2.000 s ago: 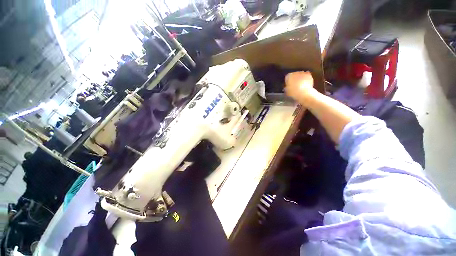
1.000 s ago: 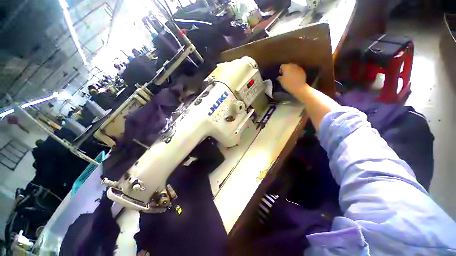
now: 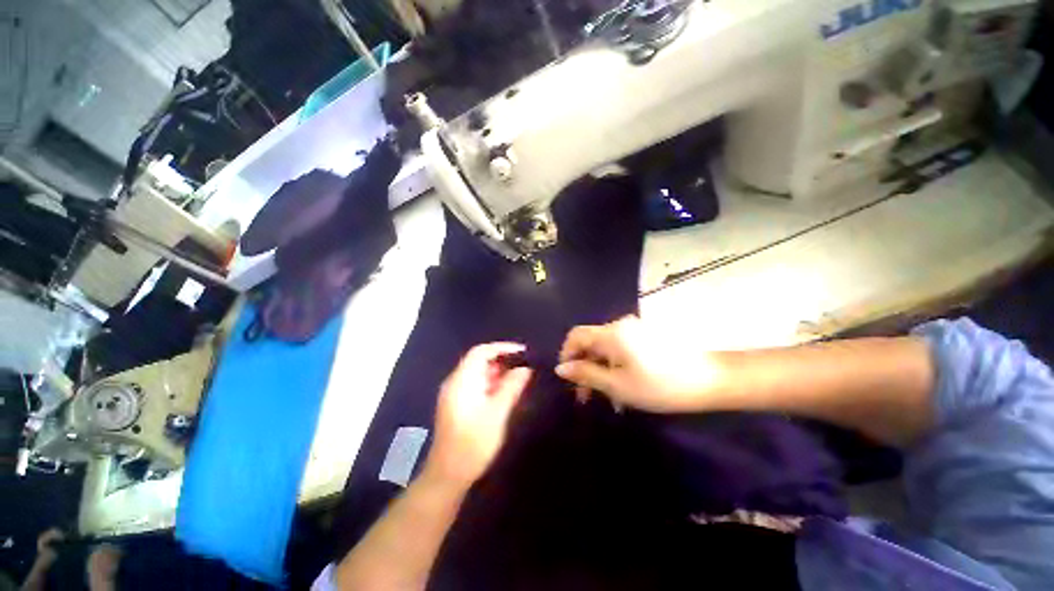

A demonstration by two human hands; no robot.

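A large dark garment panel (image 3: 509, 300) lies under the presser foot (image 3: 537, 269) and hangs down toward me. The white sewing machine (image 3: 647, 104) stands above it. My left hand (image 3: 480, 404) is on the cloth below the foot, thumb and forefinger close together at the cloth. My right hand (image 3: 613, 364) faces it a short way to the right, fingertips bent and pinching at the dark cloth. What lies between the fingertips is too dark to tell. A small white paper label (image 3: 402, 455) lies on the panel's left side.
A bright blue cloth (image 3: 257, 427) hangs over the table's left edge. Crumpled purple cloth (image 3: 306, 294) lies left of the machine. A black phone (image 3: 682, 199) lies under the arm. Another machine (image 3: 139, 404) stands at far left, with a person's hands (image 3: 102, 568) below it.
The view has swung down and left toward the needle area. My right hand has come from the table's far right end to the cloth. My left hand has come fully into view.
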